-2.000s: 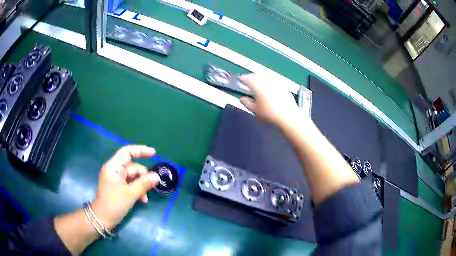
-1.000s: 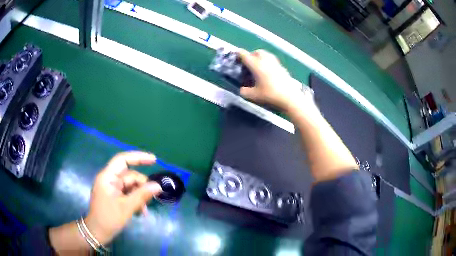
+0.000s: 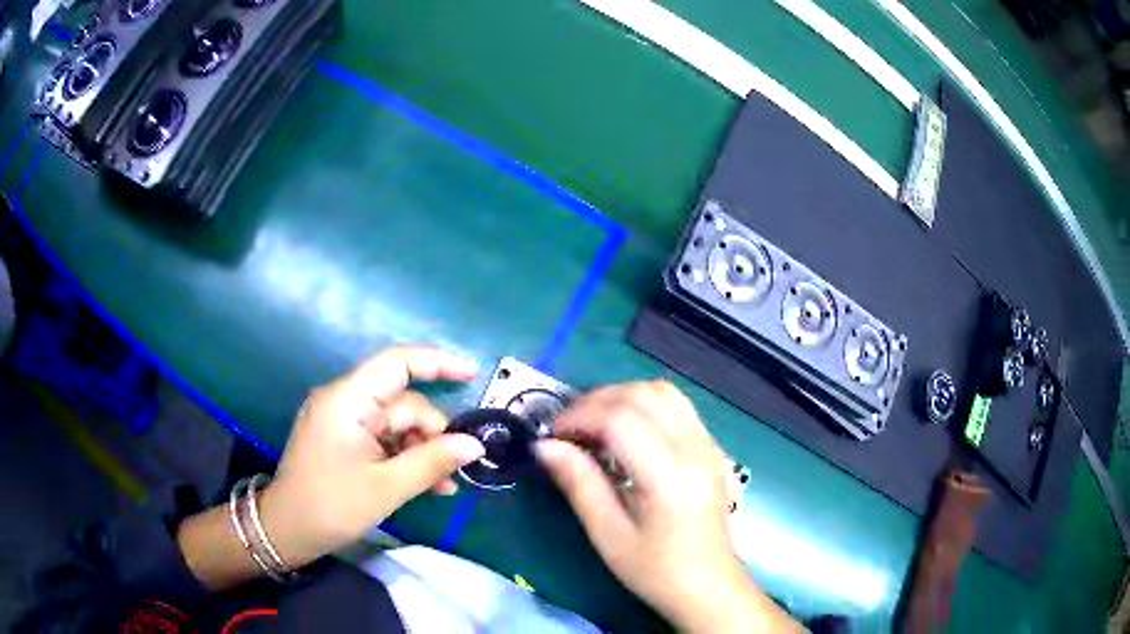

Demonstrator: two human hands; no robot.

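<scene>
My left hand (image 3: 359, 464) holds a round black insert (image 3: 498, 448) between thumb and fingers. My right hand (image 3: 651, 483) touches the insert's right edge with its fingertips. A silver-grey three-position plate (image 3: 511, 379) lies under both hands on the green bench. Its upper left end and part of one seat show; my right hand hides most of the rest, and a corner shows beyond that hand. Whether the right hand also grips the plate is hidden.
Unfilled plates (image 3: 808, 310) are stacked on the black mat (image 3: 793, 155). Filled plates (image 3: 208, 74) stand stacked at upper left. At right are a black tray (image 3: 1027, 477) with round parts, a loose round part (image 3: 939, 395), a brown block (image 3: 948, 533) and a patterned pale strip (image 3: 924, 161).
My right hand has come back from the far line to the near bench, beside my left hand. A plate now lies under the hands. The view has shifted down and right.
</scene>
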